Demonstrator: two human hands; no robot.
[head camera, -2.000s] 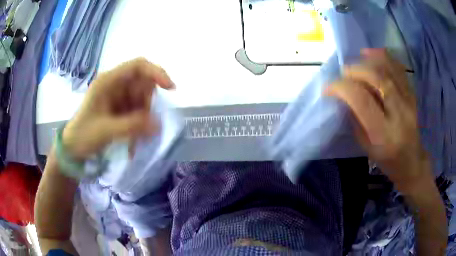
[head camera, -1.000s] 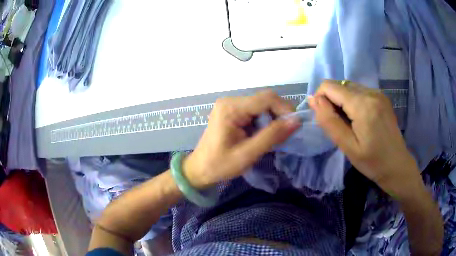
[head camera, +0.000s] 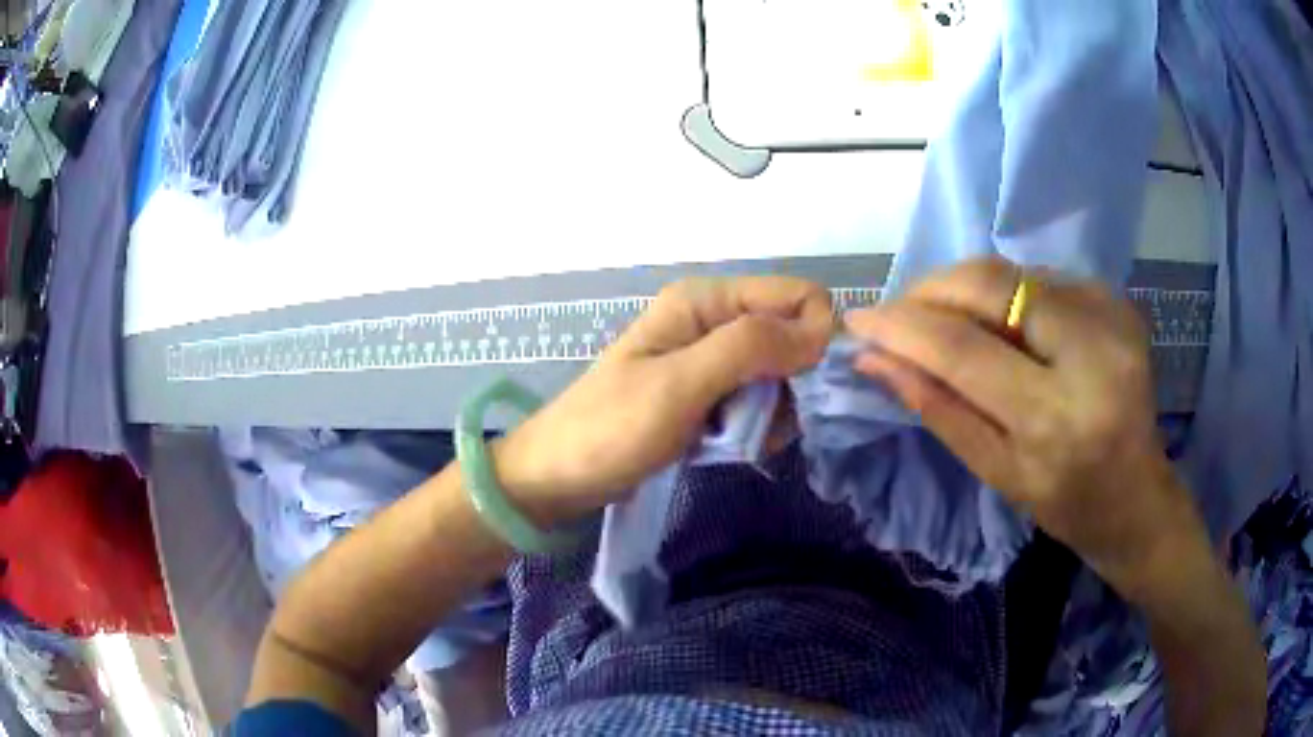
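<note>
A light blue sleeve panel (head camera: 1058, 159) runs from the top right over the table's front edge. Its gathered edge (head camera: 922, 504) hangs crinkled over the lap, below my right hand. My right hand (head camera: 1030, 389) pinches the sleeve panel at its puckered end. My left hand (head camera: 677, 382) is closed on a narrow light blue cuff strip (head camera: 634, 554), whose end hangs down below the fingers. The fingertips of both hands nearly meet above the grey table edge. The exact spot between the fingertips is hidden.
A stack of cut strips (head camera: 256, 108) lies at the table's upper left. The machine bed plate (head camera: 821, 87) with a yellow patch is at the top. The grey front edge (head camera: 317, 396) bears a ruler scale. Cloth hangs at both sides, with red material (head camera: 79, 547) at left.
Both hands, apart two seconds ago, have come together over the table edge. Since one second ago, the strip's end hangs visibly below my left hand and the gathered edge has spread lower right.
</note>
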